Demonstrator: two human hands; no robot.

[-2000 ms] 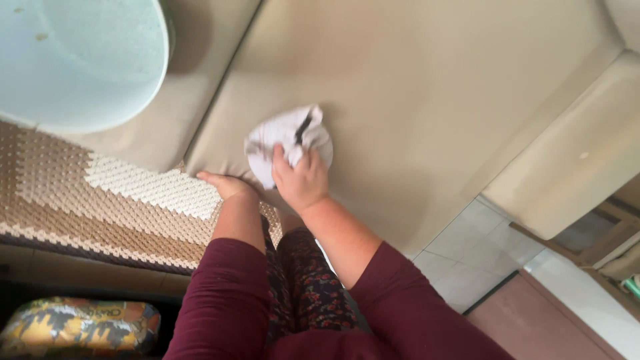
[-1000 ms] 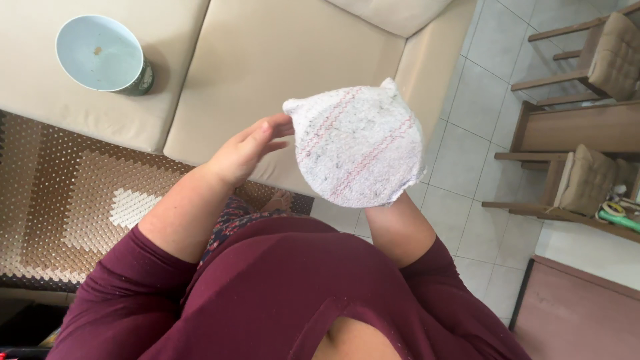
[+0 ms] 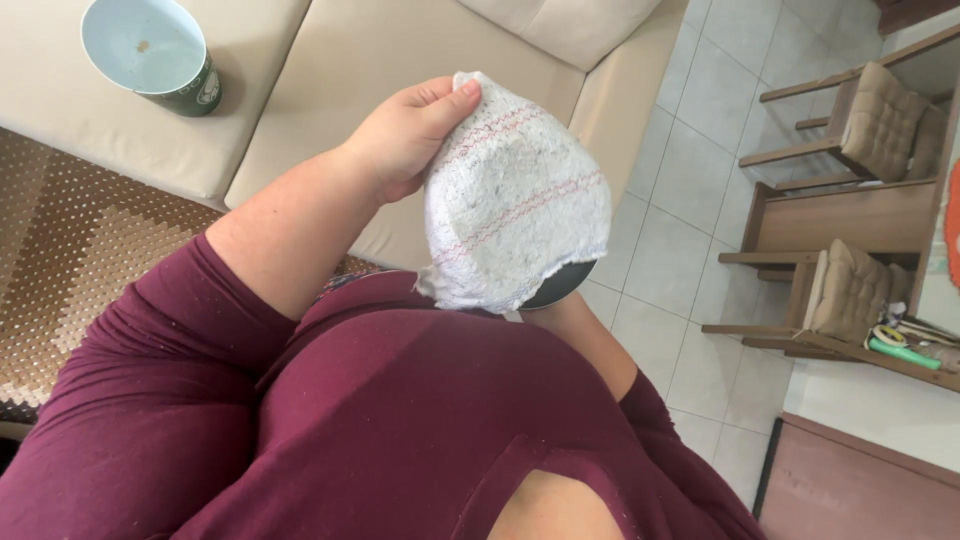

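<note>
A white cloth with red zigzag stitching is stretched over a round dark disc-like object, whose edge shows at the lower right of the cloth. My left hand pinches the cloth's upper left edge between thumb and fingers. Behind the cloth and the disc, my right hand is hidden; only its wrist and forearm show below them. A green bucket with a pale inside stands on the beige sofa seat at the upper left, with a little brown dirt on its bottom.
A crocheted brown and cream rug or throw lies along the sofa's front at left. To the right are the tiled floor, wooden chairs with tufted cushions and a table edge with small items, among them a green tube-like thing.
Two seconds ago the cloth was pressed on the sofa seat under my right hand; it is now held up before my body. Since one second ago, my left hand has closed on the cloth's edge and the disc's rim shows.
</note>
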